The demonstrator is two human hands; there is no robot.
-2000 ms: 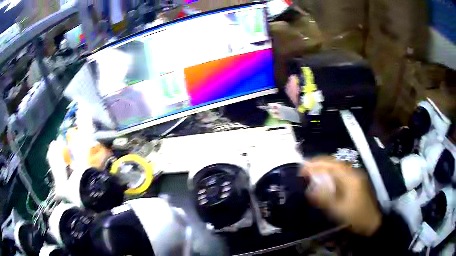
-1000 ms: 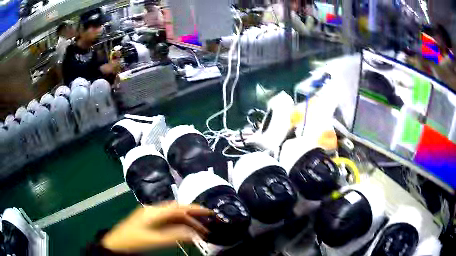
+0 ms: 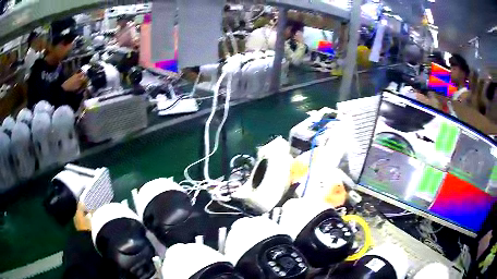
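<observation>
Several white dome cameras with glossy black balls stand in a group across the lower frame, one with lens dots (image 3: 280, 261) at the centre and one (image 3: 327, 234) to its right. My left hand (image 3: 82, 217) shows only as a small patch of skin above a dark sleeve at the lower left. It holds the leftmost camera (image 3: 68, 190) low at its base; most of the fingers are hidden behind the neighbouring camera (image 3: 121, 234). My right hand is not in view.
A green-matted line (image 3: 174, 150) runs behind the cameras. White cables (image 3: 210, 136) hang down to a tangle. A monitor (image 3: 425, 163) stands at right, a yellow tape roll (image 3: 359, 240) below it. A person (image 3: 49, 71) works across the line; other people are further back.
The view has turned left, then tilted up slightly. My left hand, earlier blurred over the front cameras, is now at the leftmost camera, which has shifted a little away from the group.
</observation>
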